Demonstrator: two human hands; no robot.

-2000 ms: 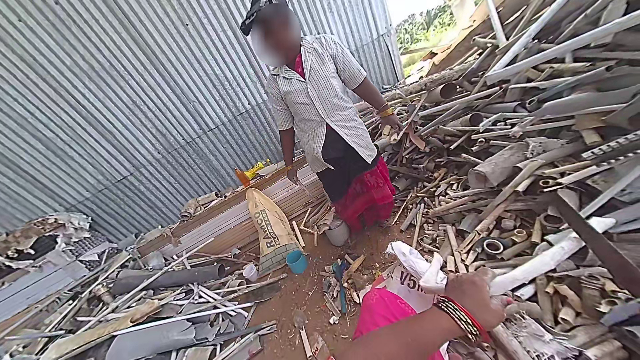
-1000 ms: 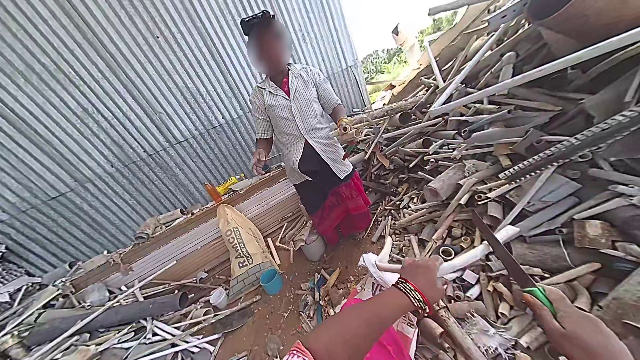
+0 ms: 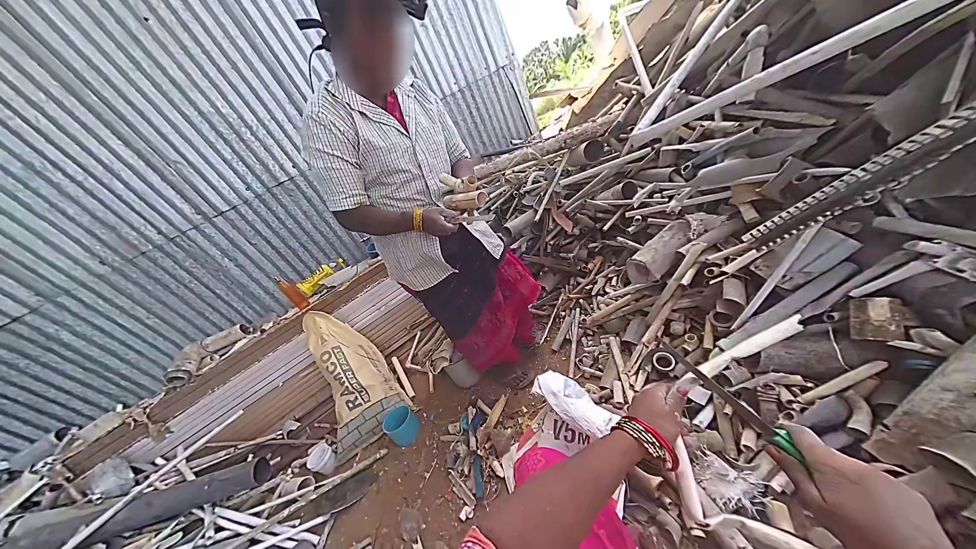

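My left hand point(image 3: 659, 415), with bangles at the wrist, grips a pale pipe piece point(image 3: 751, 343) over the heap of scrap pipes. My right hand point(image 3: 846, 480), at the lower right, is closed round the green handle point(image 3: 787, 444) of a long knife. Its dark blade point(image 3: 720, 393) slants up and left, close to the fingers of my left hand and across the pale piece; whether it touches is unclear. Below my left arm lie a white sack point(image 3: 564, 431) bearing writing and bright pink cloth point(image 3: 534, 465).
A person point(image 3: 404, 175) stands ahead, holding short pipe pieces point(image 3: 465, 194) and a blade. A heap of pipes and strips point(image 3: 656, 252) rises at right. At left are a corrugated metal wall point(image 3: 152, 152), stacked long strips point(image 3: 282, 381), a Ramco sack point(image 3: 347, 374) and a blue cup point(image 3: 401, 425).
My right hand with the green-handled knife has moved left, nearer my left hand. The person ahead has brought both hands together in front of the body. The view has shifted.
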